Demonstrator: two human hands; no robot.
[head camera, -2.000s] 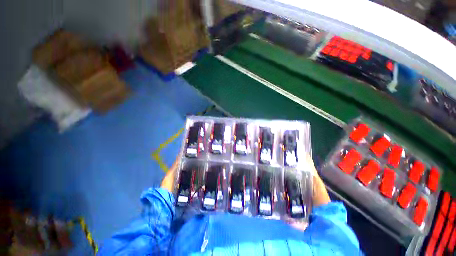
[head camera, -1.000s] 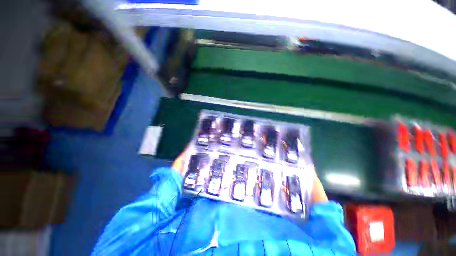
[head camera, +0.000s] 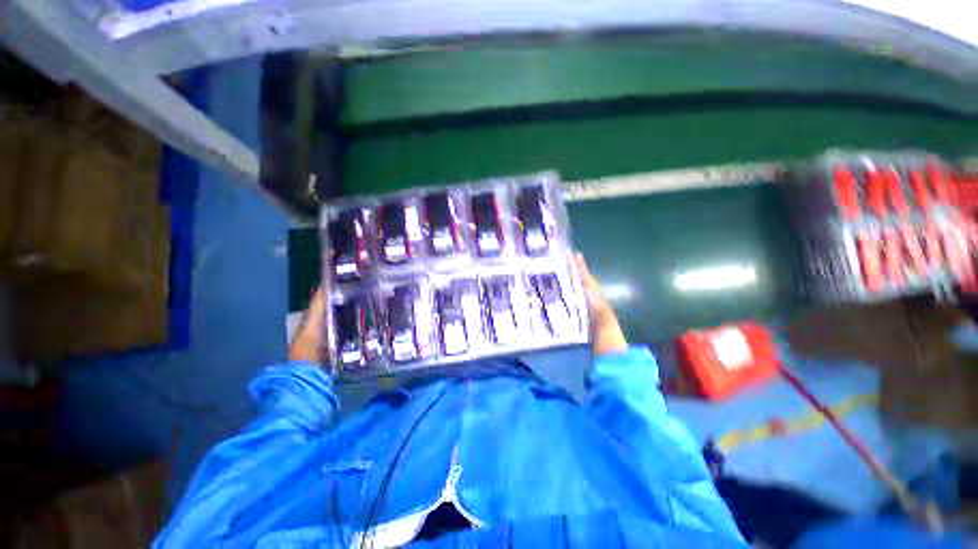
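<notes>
A clear blister tray (head camera: 456, 268) is in front of my body, over the near edge of the green bench. It has two rows of five pockets, with a small black device (head camera: 442, 223) in each. My left hand (head camera: 311, 330) grips the tray's left side. My right hand (head camera: 601, 311) grips its right side. The tray's underside and most of my fingers are hidden.
The green bench (head camera: 686, 231) runs across the front, with a white frame (head camera: 429, 24) above. A tray of red parts (head camera: 831, 252) lies on it at right. A red stool (head camera: 727, 360) stands on the blue floor below. Brown cartons (head camera: 80, 247) are at left.
The view has swung so the bench runs across the front. The held tray now sits further left and higher in view, over the bench's near edge. Both hands still hold it.
</notes>
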